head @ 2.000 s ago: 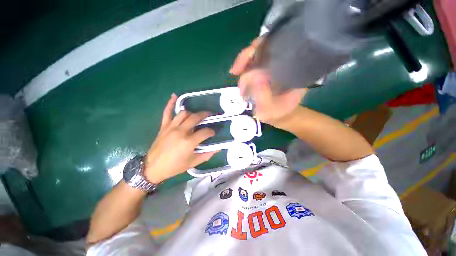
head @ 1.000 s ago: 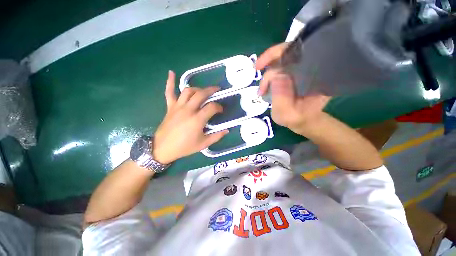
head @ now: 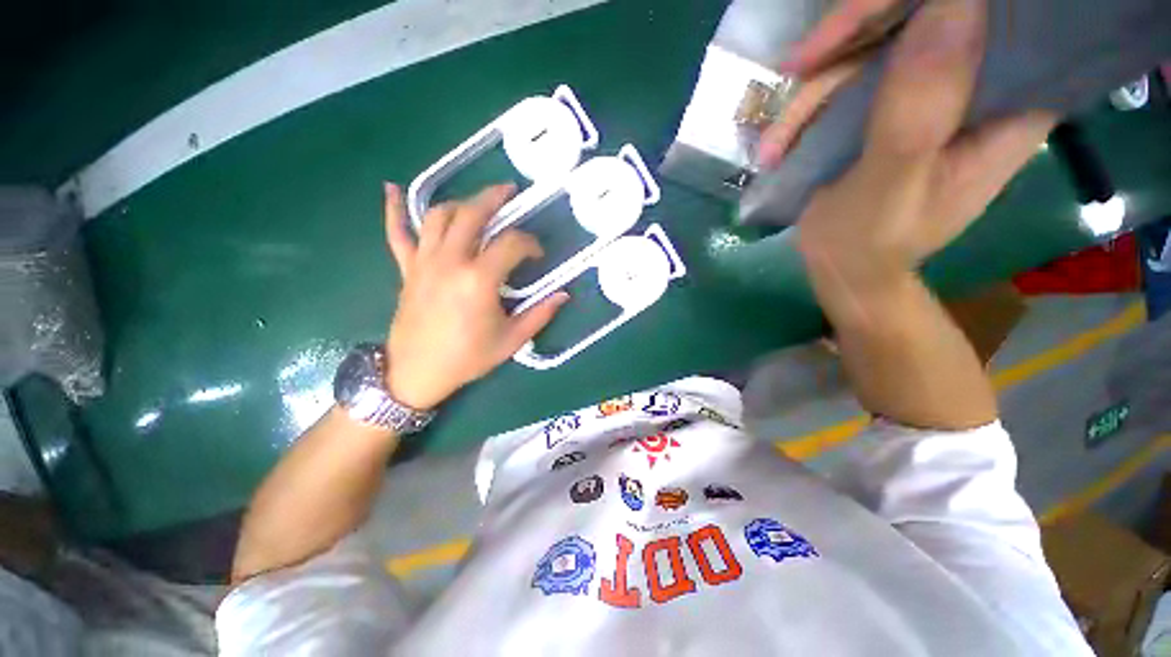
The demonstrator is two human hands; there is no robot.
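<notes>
Three white plastic housings (head: 606, 195) lie side by side on the green surface, tilted up to the right, their round discs at the right ends. My left hand (head: 456, 295) lies over their left parts, fingers spread and holding the loops. My right hand (head: 899, 167) grips the blurred grey electric screwdriver (head: 1053, 64) beside the silver-white screw feeder (head: 706, 122). The fingers partly cover the feeder's brass outlet (head: 760, 103). The driver's tip cannot be made out, and no screws can be told.
A pale strip (head: 257, 116) crosses the green surface beyond the housings. A crinkled clear plastic bag (head: 52, 302) is at the left. A black tool handle (head: 1085, 164) and part of another white loop (head: 1133, 93) are at the right. A cardboard box (head: 1104, 552) is at lower right.
The three housings have shifted up and left and turned, with my left hand on them. My right hand and the screwdriver have moved right and up, away from the discs, uncovering the feeder's front.
</notes>
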